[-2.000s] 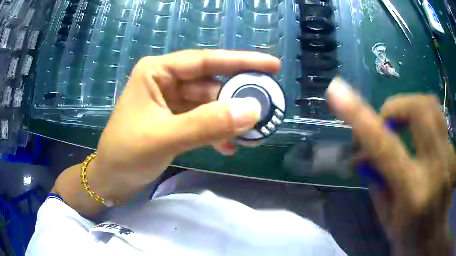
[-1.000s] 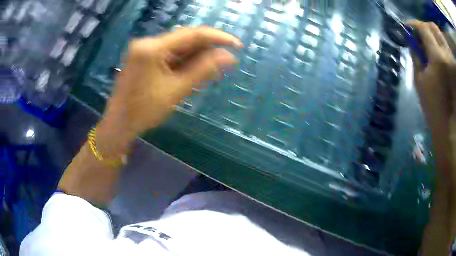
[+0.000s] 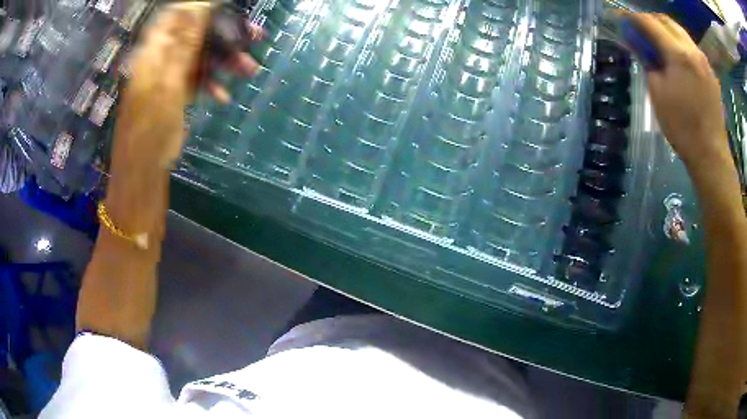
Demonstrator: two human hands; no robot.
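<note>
The large clear ribbed tray (image 3: 373, 209) lies on the green mat. Its right column holds a row of black discs (image 3: 604, 151) on edge. My left hand (image 3: 192, 49) is blurred at the upper left, over the tray's far left part. Dark round shapes (image 3: 225, 34) show at its fingers; whether it grips one is unclear. My right hand (image 3: 676, 78) is at the upper right beside the disc column, closed around the blue handles of the side cutters (image 3: 643, 45); their jaws are not clearly visible.
Grey stacked parts with white labels (image 3: 61, 150) lie at the far left. A crumpled clear scrap (image 3: 675, 219) and a small clear round piece (image 3: 690, 287) lie right of the tray, near my right forearm. The bench's front edge (image 3: 360, 303) slants down to the right.
The disc seen earlier in my left hand is no longer visible there. My left hand has moved up and left to the tray's far left. My right hand stays at the upper right; the view has turned.
</note>
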